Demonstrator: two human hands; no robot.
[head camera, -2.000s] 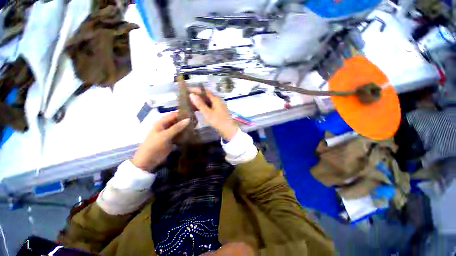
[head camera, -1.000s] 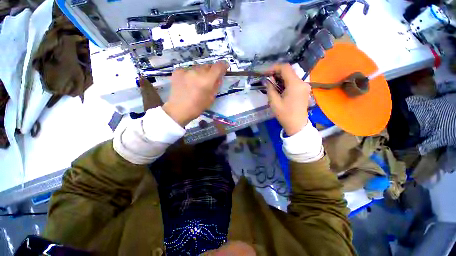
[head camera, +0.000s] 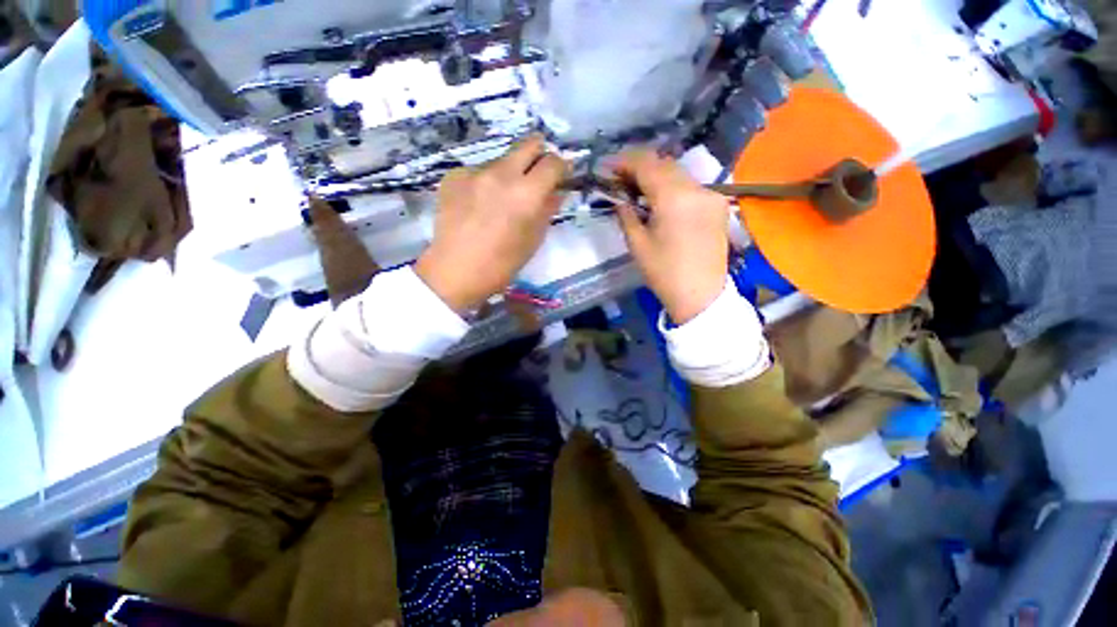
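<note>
The narrow brown binding tape runs from the brown roll on the orange disc to my hands in front of the sewing machine. My left hand pinches the tape with bent fingers near the machine's metal guides. My right hand is just to the right, its fingertips closed around the tape; something small and dark shows at the fingers, too blurred to name. A brown garment piece hangs from the needle area at the machine's left end, partly hidden by my left sleeve.
Crumpled brown cut pieces and long white strips lie on the table at left. A thin pink and blue tool lies by the front edge. Brown cloth is heaped below the table at right. A striped cloth shows at far right.
My hands have left the garment piece and moved to the tape at right. Since one second ago they have come slightly closer together. The view has shifted.
</note>
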